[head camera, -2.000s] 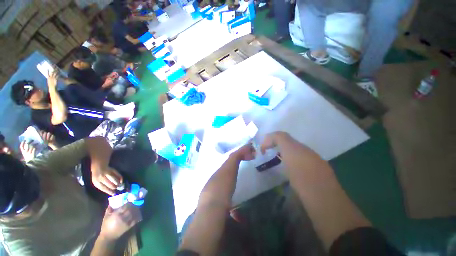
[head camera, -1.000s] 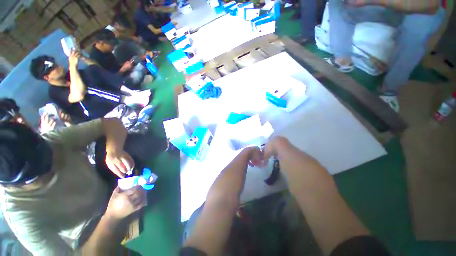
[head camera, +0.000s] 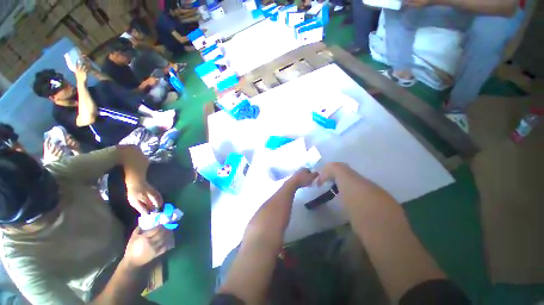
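My left hand (head camera: 304, 177) and my right hand (head camera: 331, 173) are close together, fingertips nearly touching, above the near part of the white board (head camera: 382, 161). Whether a small item is between the fingers cannot be told. A short dark bar-shaped part (head camera: 321, 199) lies tilted just below my right hand, and its upper end is close to that hand. A white open box with raised flaps (head camera: 286, 159) stands just beyond my left hand. A blue and white retail box (head camera: 229, 171) stands open to its left.
Another open blue and white box (head camera: 335, 116) and a blue bundle (head camera: 246, 111) lie farther back. Wooden pallet beams (head camera: 411, 116) border the board. A seated person (head camera: 71, 220) works at left. Someone stands at upper right. A bottle (head camera: 525, 127) is on brown cardboard (head camera: 507, 208).
My hands have stayed together near the white box. The dark part was flat, then steeply tilted, and now slants less steeply. The view has shifted slightly.
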